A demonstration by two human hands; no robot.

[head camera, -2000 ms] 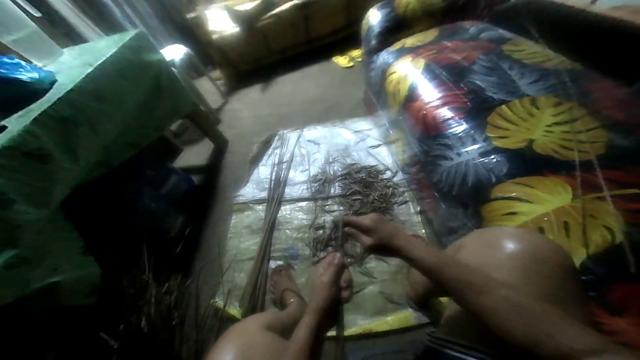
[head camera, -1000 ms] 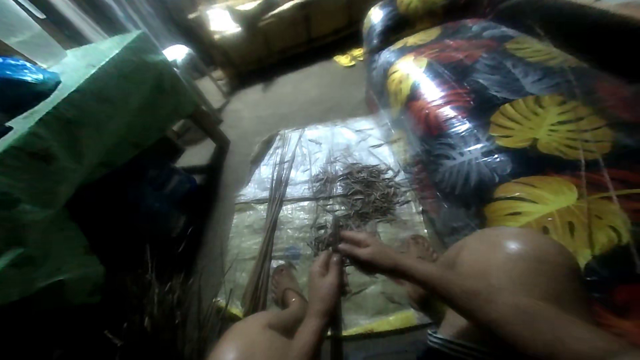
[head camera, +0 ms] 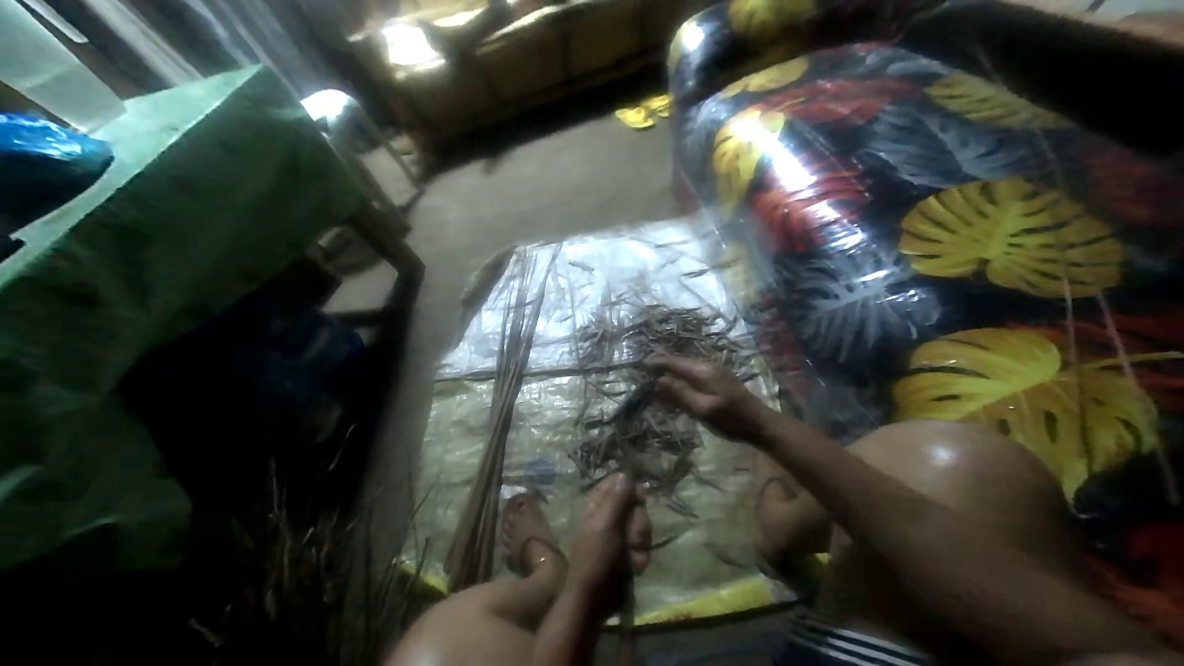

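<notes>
My left hand [head camera: 612, 527] is closed around a thin dark strip [head camera: 629, 592], between my knees; the strip's lower end runs down toward the bottom edge. Farther out and to the right, my right hand [head camera: 703, 388] reaches over a heap of dry brown scraps [head camera: 671, 338]. Something dark lies by its fingers, but blur hides whether the hand holds it. Long thin brown sticks or strips [head camera: 504, 398] lie in a bundle left of the heap, on a pale plastic sheet [head camera: 555, 462] with a yellow edge.
At left stands a table with a green cover [head camera: 213, 176] and a blue plastic bag [head camera: 46, 157]. Dry twigs [head camera: 287, 573] stand below it. A plastic-covered seat with a leaf pattern [head camera: 1008, 231] fills the right. Yellow slippers [head camera: 638, 114] lie on the floor beyond.
My right hand was close beside my left at the strip; now it is farther out and to the right, over the scraps. My left hand stays in about the same place.
</notes>
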